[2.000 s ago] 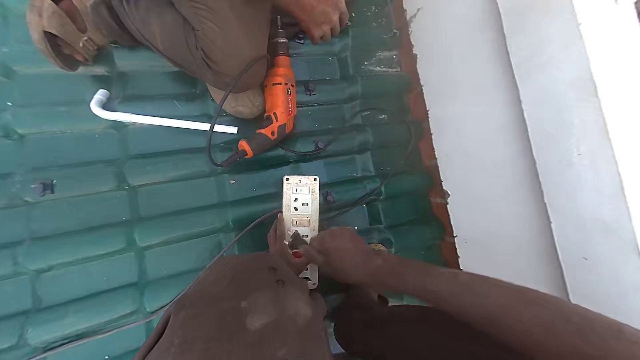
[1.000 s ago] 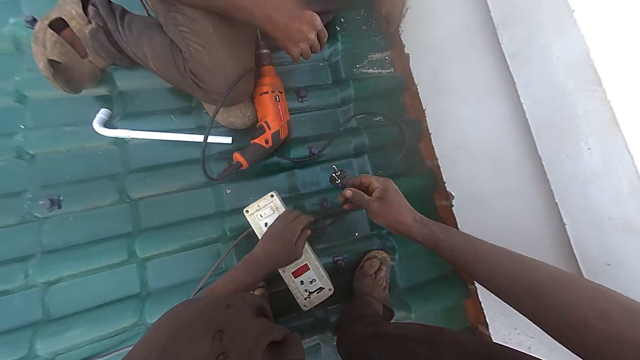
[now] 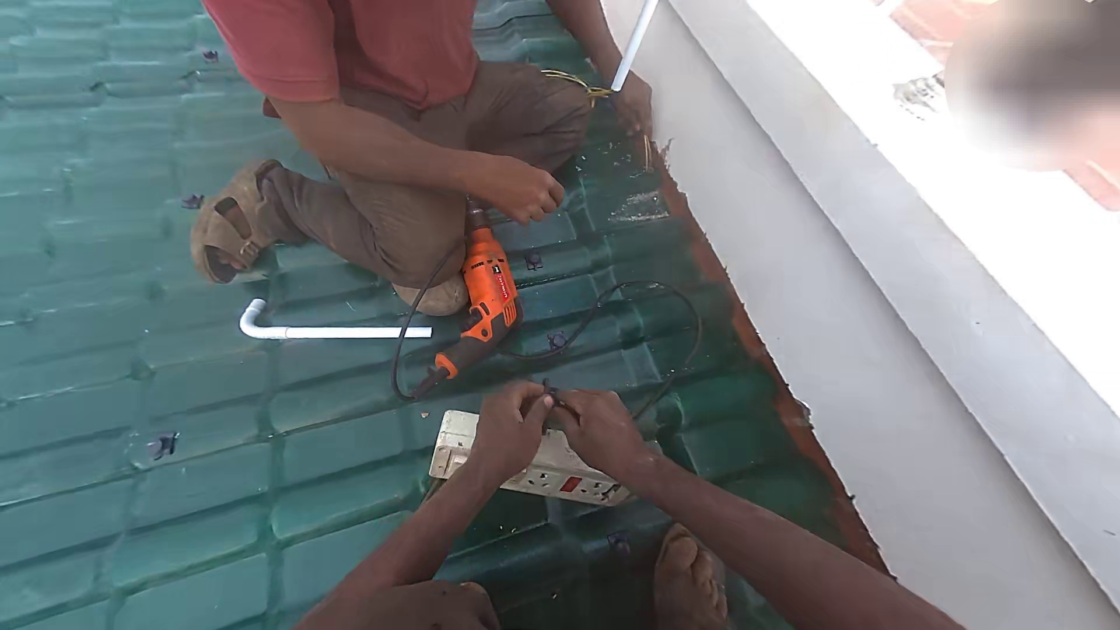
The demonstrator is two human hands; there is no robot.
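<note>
My left hand [image 3: 511, 430] and my right hand [image 3: 604, 430] meet above a white extension socket board [image 3: 459, 429], fingertips close together on a small dark piece, likely the black plug or its cord; the fingers hide most of it. The board lies on the green roof below my wrists, its sockets and a red switch partly visible. Just beyond my hands rests an orange electric drill [image 3: 490, 280], with its black cord [image 3: 696, 328] looping to the right and back toward my right hand.
A co-worker [image 3: 394, 52] in a red shirt sits cross-legged ahead, one hand near yellow wires and a white pipe [image 3: 634, 48]. A white elbow pipe [image 3: 350, 332] lies left of the drill. A white parapet wall [image 3: 787, 262] borders the green tile-profile roof [image 3: 201, 411]. Screw heads stick up.
My hands have come together; a second ago my right hand held a plug out to the right while my left was on the socket board. The view has tilted up, showing more of the co-worker.
</note>
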